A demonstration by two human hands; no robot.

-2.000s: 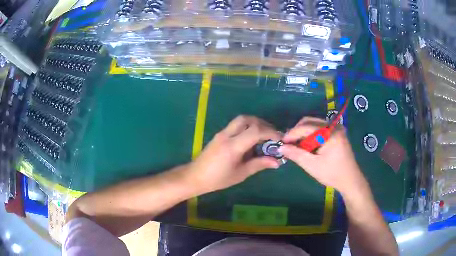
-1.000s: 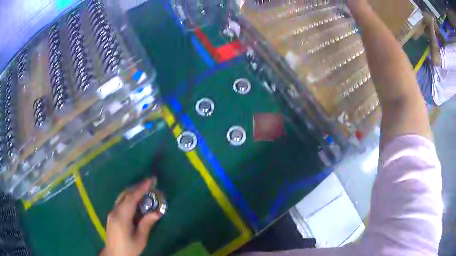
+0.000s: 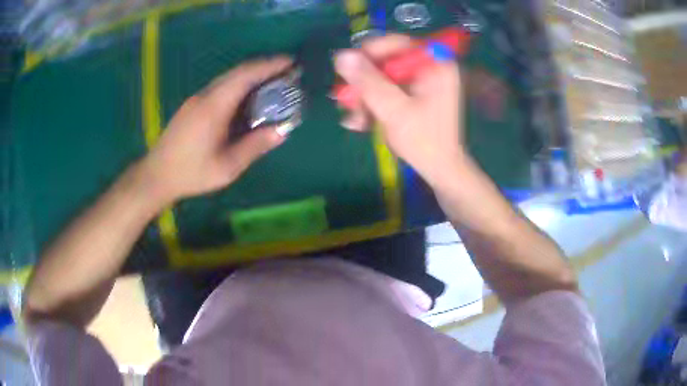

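Note:
The head view is blurred. My left hand (image 3: 215, 136) holds a silver round metal part (image 3: 276, 101) between thumb and fingers above the green mat (image 3: 75, 113). Whether a separate ring surrounds the part cannot be told. My right hand (image 3: 410, 102) grips the red-handled tool (image 3: 407, 63), which has a blue dot near its upper right end. The tool's left end is apart from the metal part, to its right. Set-aside silver rings (image 3: 412, 14) lie at the top edge, one partly behind my right hand.
Yellow tape (image 3: 153, 75) and blue tape (image 3: 419, 197) divide the mat. A green label (image 3: 279, 219) lies near the bench edge. Clear trays (image 3: 83, 22) stand at the upper left, and a tray stack (image 3: 603, 98) stands at the right. A blurred reddish-brown square (image 3: 488, 99) is right of my right hand.
The view has swung back from the right side. My right arm, stretched far right one second ago, is back over the mat with the red tool in hand. My left hand still holds the metal part.

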